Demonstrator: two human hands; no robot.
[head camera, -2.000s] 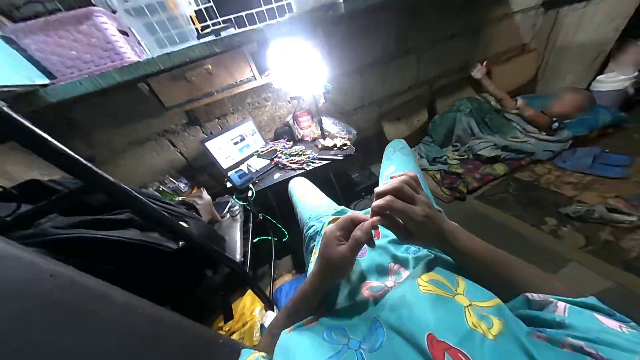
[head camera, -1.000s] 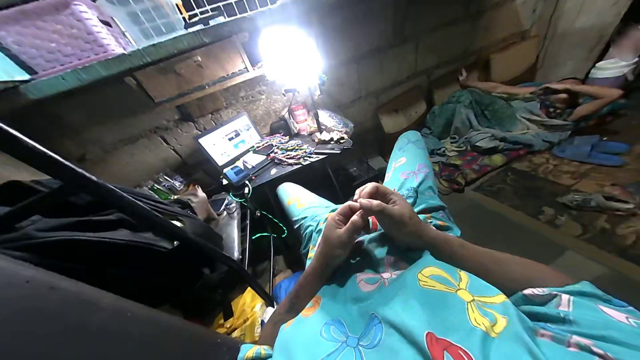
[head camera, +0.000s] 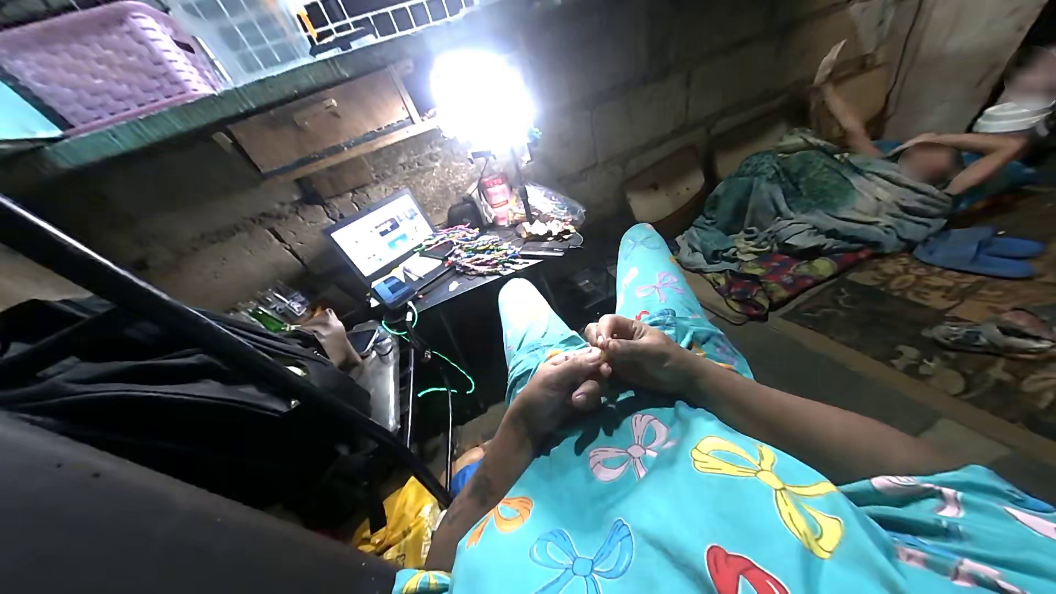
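My left hand (head camera: 565, 384) and my right hand (head camera: 635, 351) meet above my lap, fingertips pinched close together. Whether something small lies between the fingers cannot be made out. Beneath them spreads turquoise clothing with a bow print (head camera: 660, 495), which also covers my raised knees. Beyond the knees, a dark table (head camera: 462, 285) bears an open laptop (head camera: 384, 235), a bundle of multicoloured braided cords (head camera: 487, 254), a blue device (head camera: 393, 290) and a lit lamp (head camera: 485, 99).
A black metal bar (head camera: 206, 334) crosses the left side before black bags (head camera: 165, 396). A yellow plastic bag (head camera: 404, 524) lies below. On the right, a person lies under a green blanket (head camera: 792, 198), near blue slippers (head camera: 978, 252). A purple basket (head camera: 107, 66) stands on the shelf.
My hands have stayed together over my lap, with the fingers shifting their pose. The lying person's arms have moved; one is raised again.
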